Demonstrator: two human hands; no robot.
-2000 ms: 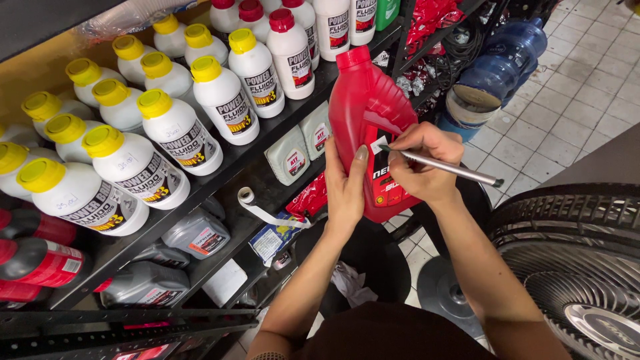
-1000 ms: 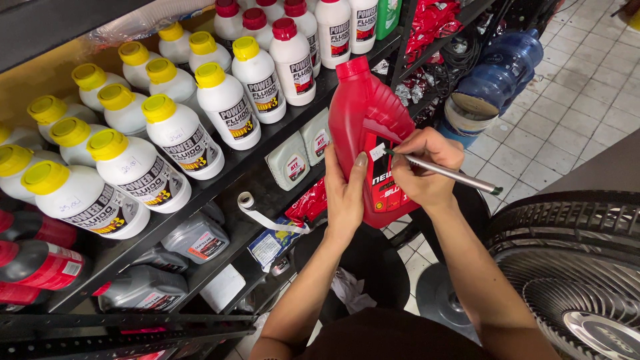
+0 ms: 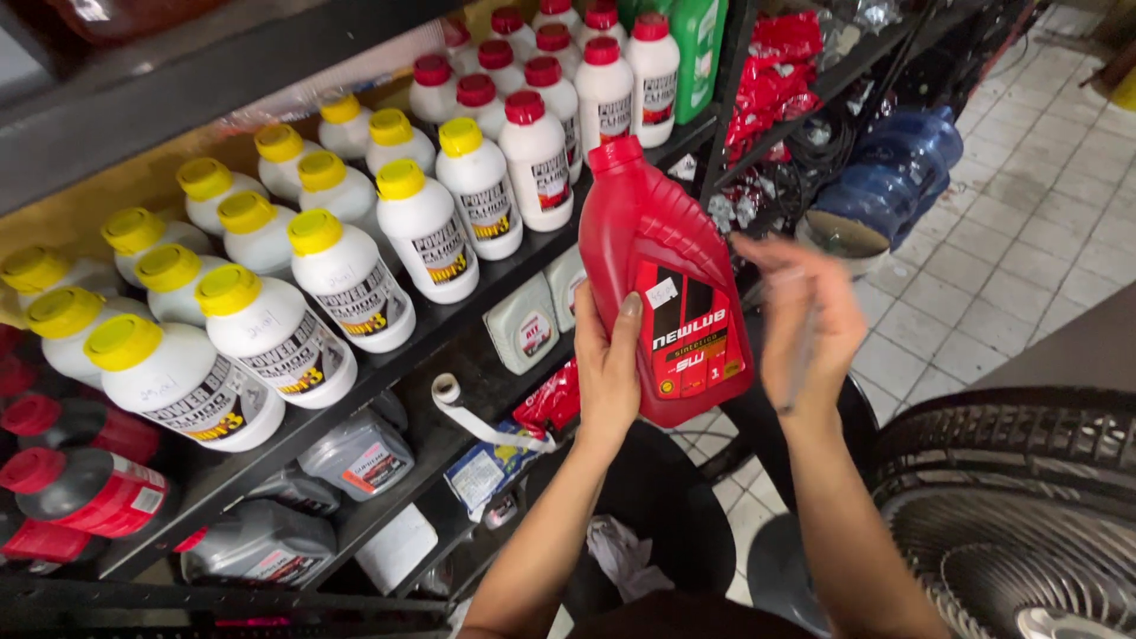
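My left hand [image 3: 608,373] grips the lower left side of a red plastic Newlub oil bottle [image 3: 621,222], thumb on its front. The bottle is upright, a little tilted, with its label facing me. A small white sticker [image 3: 662,292] with handwriting is stuck on the upper part of the label. To the right of the bottle, apart from it, my right hand [image 3: 803,319] is blurred and holds a grey pen or marker [image 3: 801,359], which now points down along the palm.
White brake-fluid bottles with yellow caps [image 3: 315,232] and red caps [image 3: 524,107] line the black shelf [image 3: 355,373] at left. Below are grey oil bottles [image 3: 359,453] and a roll of white labels [image 3: 446,389]. A fan [image 3: 1012,532] stands at lower right, blue water jugs [image 3: 887,177] behind.
My right hand has moved off the bottle to the right, and the pen in it has turned from slanting outward to pointing down. The sticker, partly covered before, now shows fully.
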